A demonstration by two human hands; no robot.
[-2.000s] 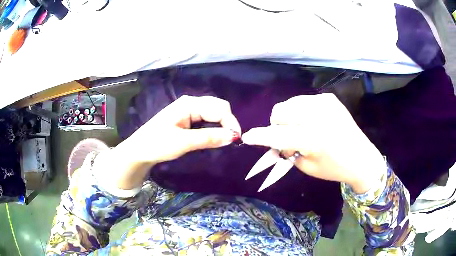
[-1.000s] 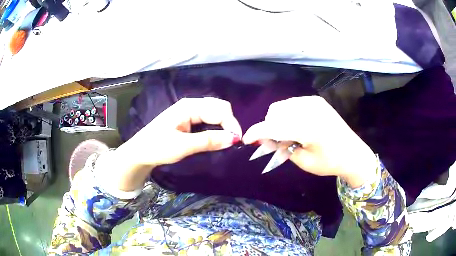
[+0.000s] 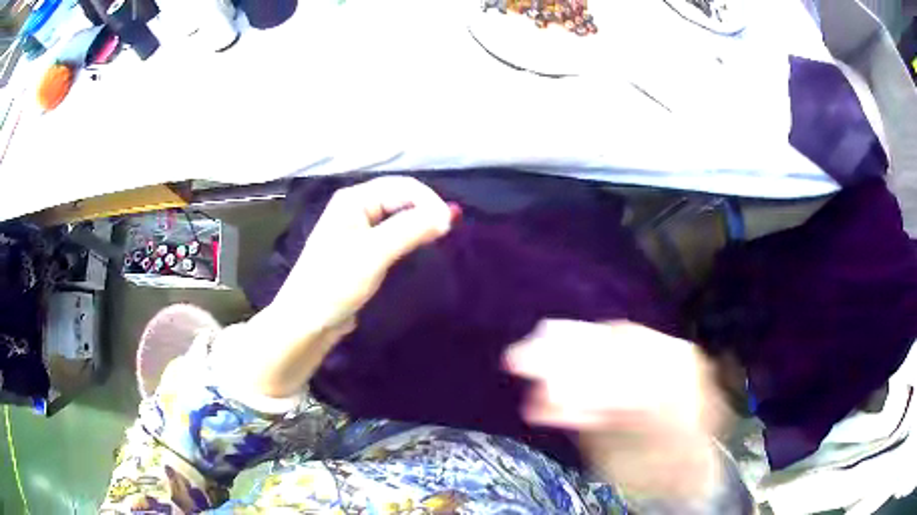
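Observation:
A large deep purple garment (image 3: 452, 332) lies over my lap below the table edge. My left hand (image 3: 362, 236) is raised over its upper part, with thumb and fingers pinched together at the cloth; a small red spot shows at the fingertips. My right hand (image 3: 613, 382) is blurred, lower and to the right over the garment, with its fingers curled. The snips are not visible now. Needle and thread cannot be made out.
The white table (image 3: 402, 111) bears a pale bowl of amber-brown beads (image 3: 563, 14), a second bowl at upper right and dark items at upper left. More purple cloth (image 3: 824, 312) hangs at right. A spool box (image 3: 176, 251) stands below left.
My right hand has moved away from my left, down and to the right. My left hand has moved up and slightly left. The view has tilted up, showing the bead bowls.

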